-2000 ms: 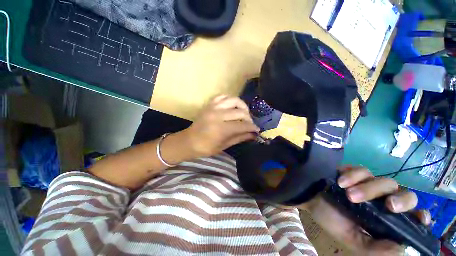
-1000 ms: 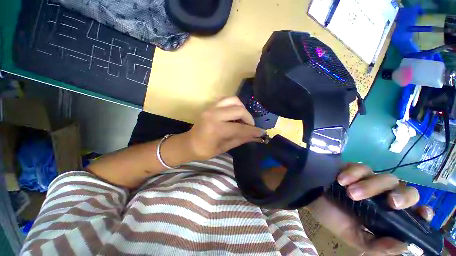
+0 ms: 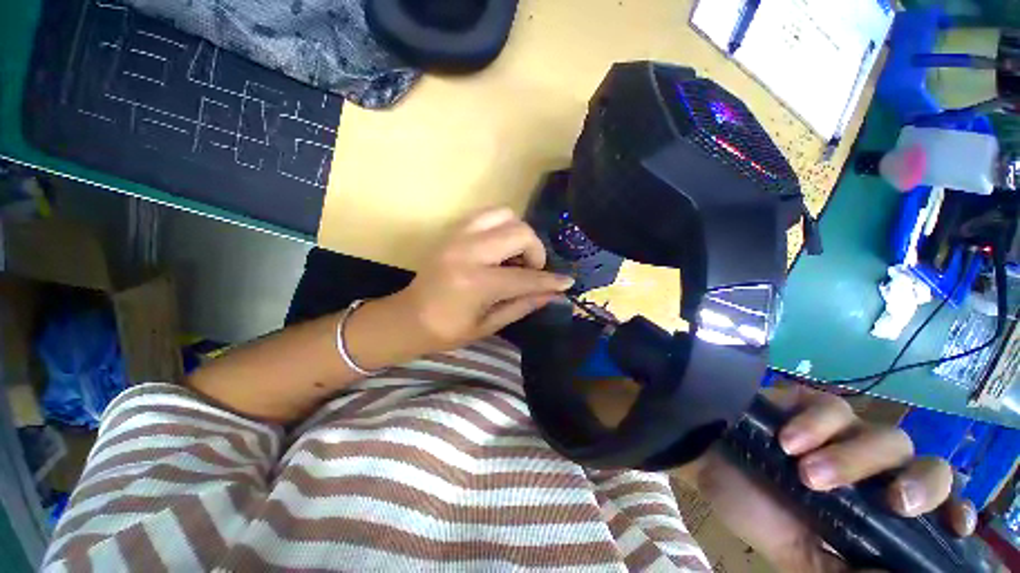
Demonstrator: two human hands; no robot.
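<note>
A black gaming headset (image 3: 733,241) is tilted above the front edge of the tan board. Its upper ear cup shell (image 3: 727,123) has a mesh face with a purple and red glow. A small dark ear cup housing (image 3: 582,241) with tiny lights lies beside it. My left hand (image 3: 481,280) pinches thin dark wires at the headset's near end, with thumb and fingertips together. My right hand (image 3: 850,470) is wrapped round a thick black electric screwdriver (image 3: 817,487) at the lower right; its bit is hidden behind the headband.
A black ear pad (image 3: 442,28) and a grey patterned cloth (image 3: 280,45) lie at the back left, over a black mat (image 3: 179,123). A clipboard with paper (image 3: 811,56) is at the back right. A bottle (image 3: 945,159), blue trays and cables are on the right.
My left hand has drawn slightly back to the left, and thin wires now show at its fingertips. The screwdriver in my right hand has shifted slightly. The ear cup glow has changed colour.
</note>
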